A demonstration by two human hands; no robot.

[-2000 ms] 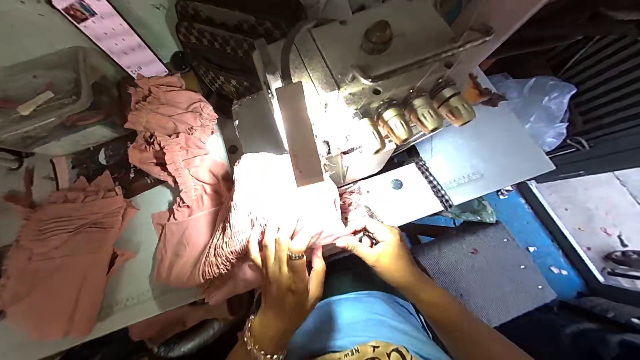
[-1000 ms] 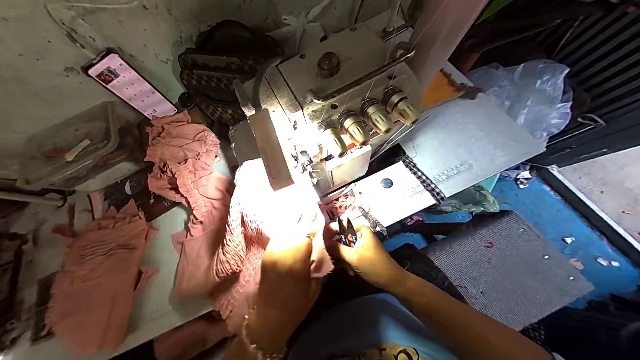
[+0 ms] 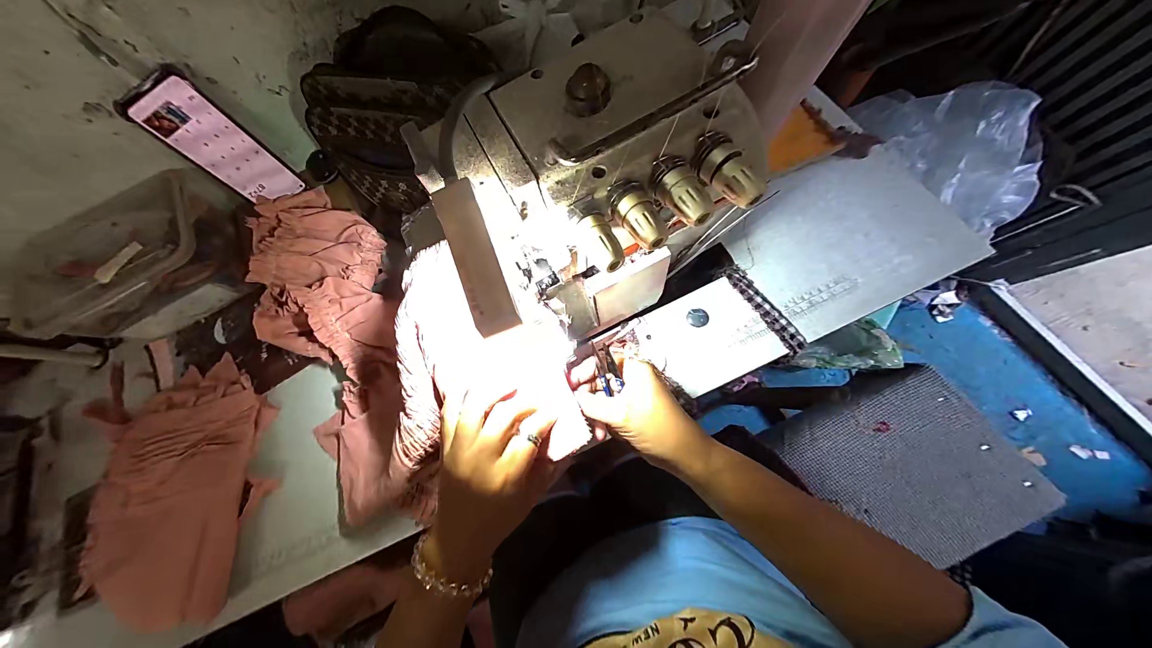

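Note:
Under the bright lamp of an overlock sewing machine (image 3: 621,117), gathered pink fabric (image 3: 418,378) lies at the presser foot area, partly washed out by glare. My left hand (image 3: 499,441), with a ring and a beaded bracelet, rests spread on this fabric, pressing it. My right hand (image 3: 643,409) is at the fabric's right edge, just below the machine's front, with small thread snips (image 3: 609,373) held in it, blades pointing up toward the machine. Whether its fingertips also pinch the fabric cannot be told.
More pink fabric pieces (image 3: 171,504) lie on the left of the table (image 3: 301,468). A phone (image 3: 211,135) leans at the wall above a clear plastic container (image 3: 108,252). A patterned bag (image 3: 369,117) is behind the machine. Clear plastic bags (image 3: 963,153) sit at the right.
The snips, raised with their blades apart in my right hand one second ago, are now lower and closer to the fabric edge. My left fingers are more spread on the fabric.

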